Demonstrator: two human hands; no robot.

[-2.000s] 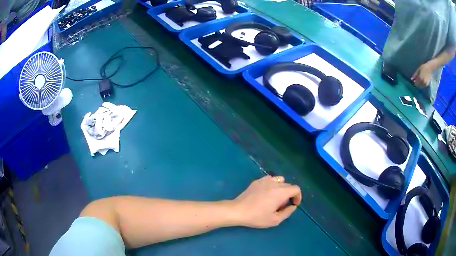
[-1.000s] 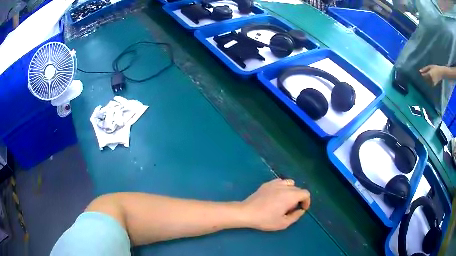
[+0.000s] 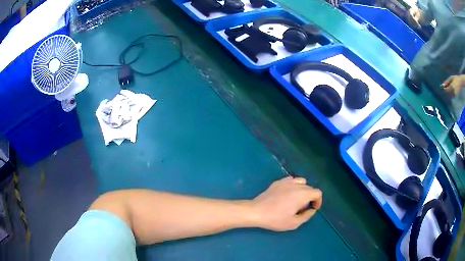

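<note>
My left hand (image 3: 291, 205) is bare and rests on the green bench (image 3: 204, 168) near its edge beside the tray line, the forearm lying across from the lower left. Its fingers are curled into a loose fist; a small dark gap shows between them and I see nothing held. My right hand is not in view. Nearby, black over-ear headphones (image 3: 326, 100) lie on a white liner in a blue tray (image 3: 305, 109). Another headphone (image 3: 375, 168) lies in the tray closer to me, and one more (image 3: 418, 229) is cut off at the lower right.
A white crumpled cloth or glove (image 3: 121, 114) lies left on the bench, near a black cable with plug (image 3: 125, 75). A small white fan (image 3: 55, 65) stands by blue bins. Farther trays hold headphones (image 3: 294, 38) and a flat black piece (image 3: 253, 43). Another person's hand (image 3: 453, 84) shows at right.
The view has shifted slightly, so the bench things appear farther right. My left hand keeps its curled pose on the bench. The other person's arms have moved.
</note>
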